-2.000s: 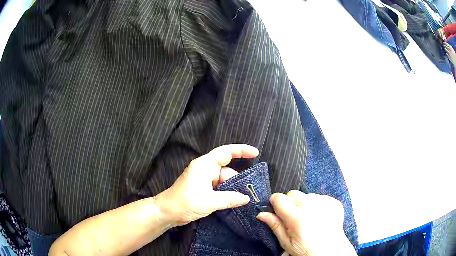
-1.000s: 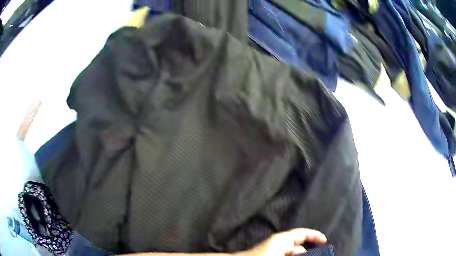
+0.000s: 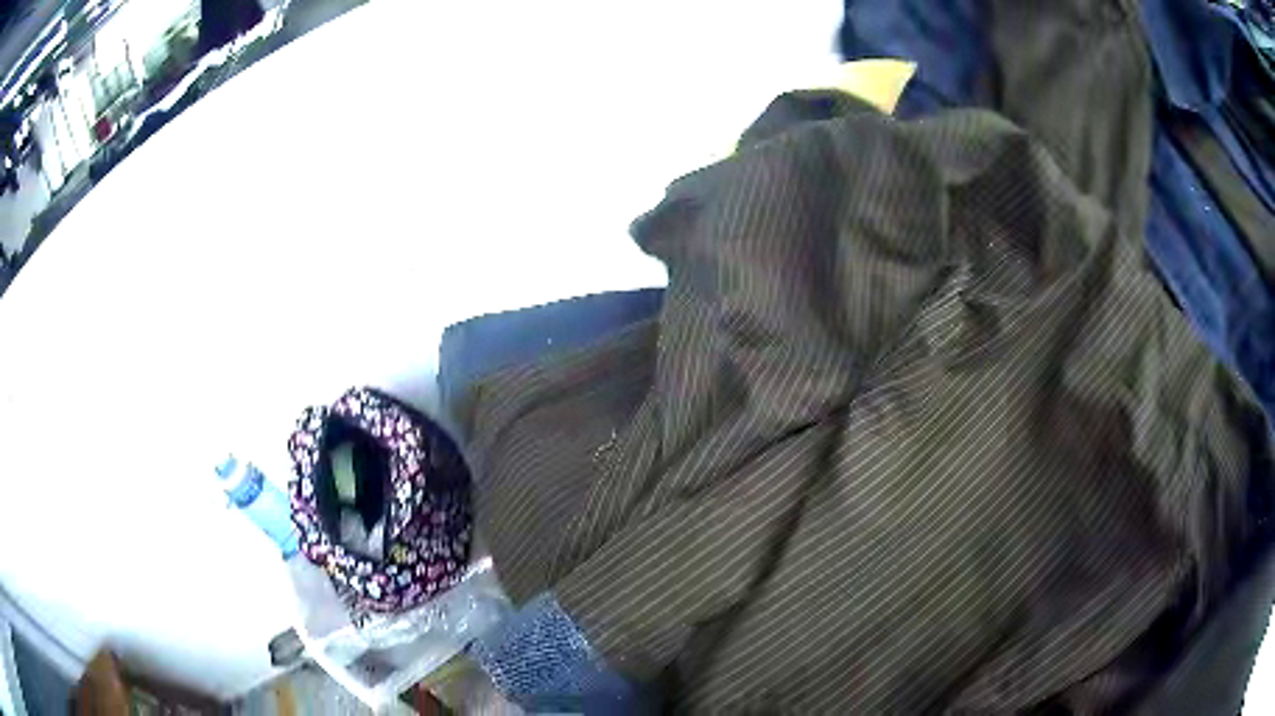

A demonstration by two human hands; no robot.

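Note:
A large dark jacket [image 3: 895, 462], turned lining side out with thin pale pinstripes, lies across the white table [image 3: 350, 182]. A denim band [image 3: 538, 650] shows at its lower left and another blue denim edge shows at its upper left. Neither of my hands is in view. No cuff or buttonhole shows in this frame.
Left of the jacket stand a floral pouch [image 3: 448, 504], black with pink-white flowers, a light blue water bottle [image 3: 263, 504] and a clear plastic bag [image 3: 420, 629]. More denim garments [image 3: 1209, 238] lie at the upper right, with a yellow piece [image 3: 884, 81] beside them.
The view has swung left, so the jacket appears farther right and the pouch and bottle show fully. Both hands, earlier at the denim cuff, have left the picture.

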